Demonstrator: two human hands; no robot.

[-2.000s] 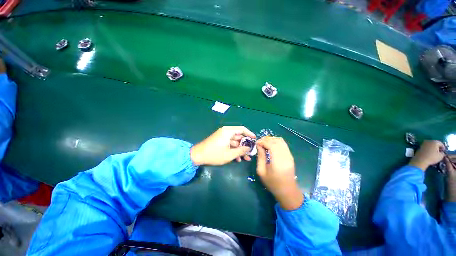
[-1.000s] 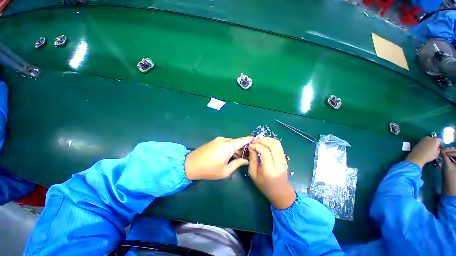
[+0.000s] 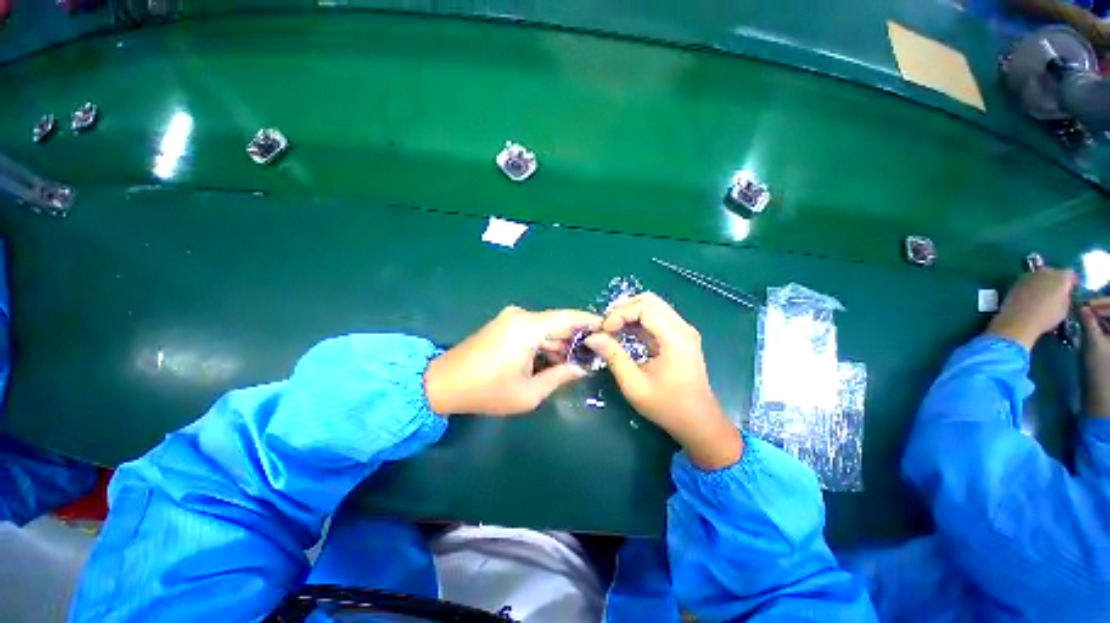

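My left hand holds a small dark and silver device module between its fingertips. My right hand is at the module's right side, its thumb and fingertips against it; whether they pinch a tiny part is hidden. A loose pile of small fitting parts lies just behind my right fingertips, and a few bits lie on the bench below my hands. Thin silver tweezers lie right of the pile. Clear plastic bags lie flat beside my right forearm.
Several device modules sit spaced along the green belt. A white card lies near the belt's edge. A tan sheet lies on the far ledge. At the right, another person's hands work at the bench. A blue sleeve shows at the left edge.
The modules on the belt have moved left. My hands have stayed together at the module while my fingers shifted around it. The view has shifted slightly.
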